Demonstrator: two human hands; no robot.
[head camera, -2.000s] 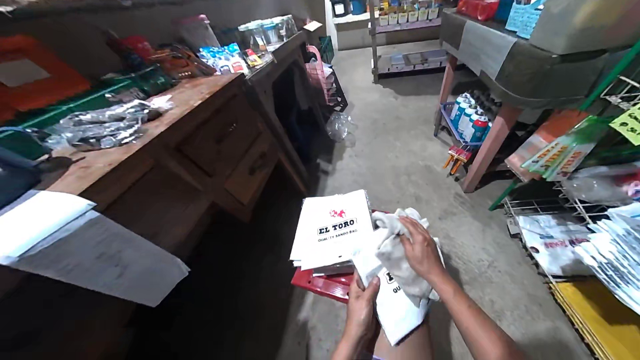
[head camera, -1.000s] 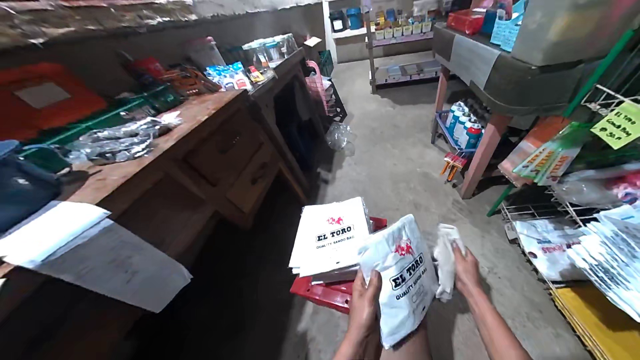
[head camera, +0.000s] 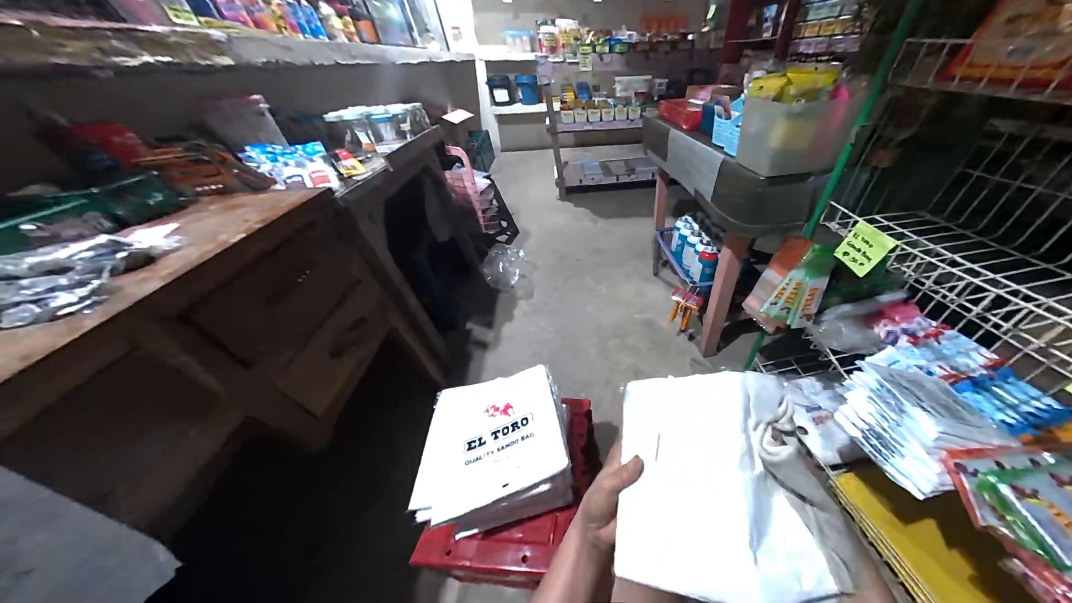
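My left hand grips the left edge of a white plastic sando bag pack, its thumb on the face turned to me, which looks blank. A light grey cloth lies against the pack's right side. Behind the pack and cloth my right hand is hidden; only part of its forearm shows at the lower right. To the left, a stack of white El Toro sando bag packs rests on a red plastic stool.
A wooden desk with drawers runs along the left. On the right, a white wire rack holds packaged goods near my right arm. Farther ahead are a dark table and a clear plastic bag on the concrete floor.
The pack in my left hand showed its printed face earlier and now shows a blank one. My right hand, visible beside it with the cloth before, is now hidden. The view has tilted up.
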